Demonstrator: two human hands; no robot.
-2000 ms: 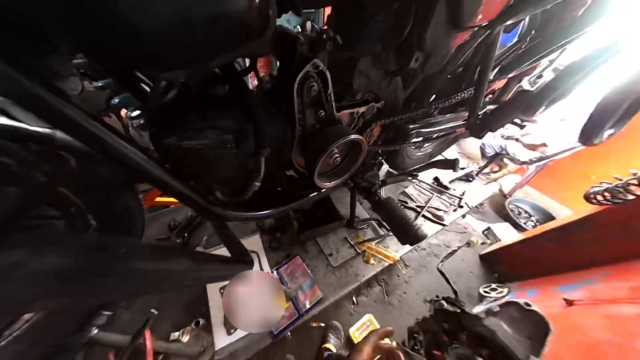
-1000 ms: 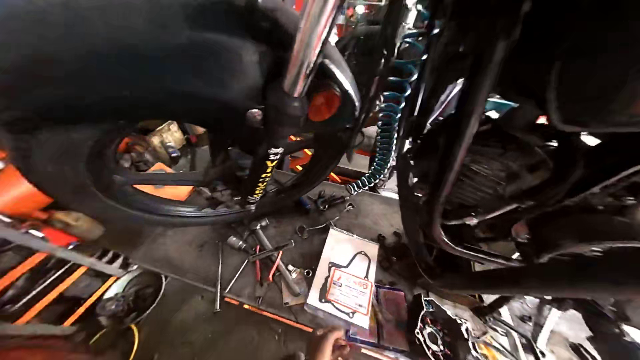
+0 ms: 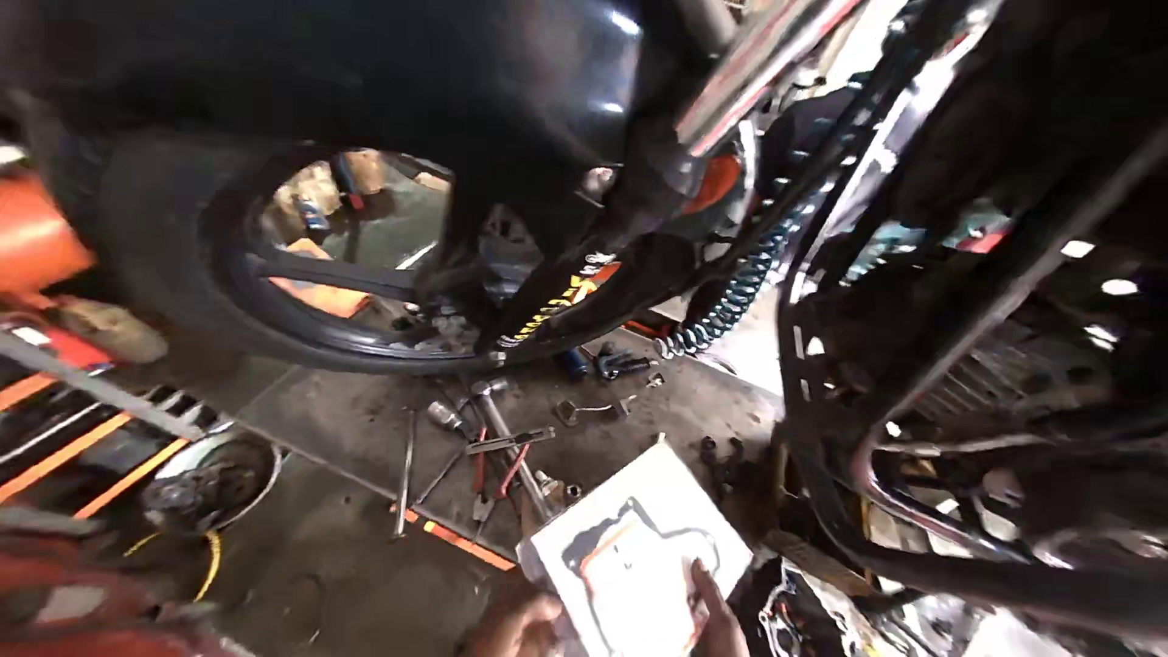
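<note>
Near the bottom edge, a flat white gasket packet with a dark gasket outline on it is held between both hands. My left hand grips its lower left side, thumb along the edge. My right hand holds the lower right part, a finger or thumb lying over the face. Glare washes out the packet's middle. Just beyond it on the floor lie a hammer-like steel tool, red-handled pliers, a socket and a thin metal rod.
A motorcycle's front wheel and fork stand ahead, its frame tube at the right. Behind the fork is a teal coil spring. A round basin sits at the left; engine parts lie at the lower right.
The gasket packet lay on the floor one second ago with one hand near it; now both hands hold it up. The view has swung toward the front wheel since two seconds ago.
</note>
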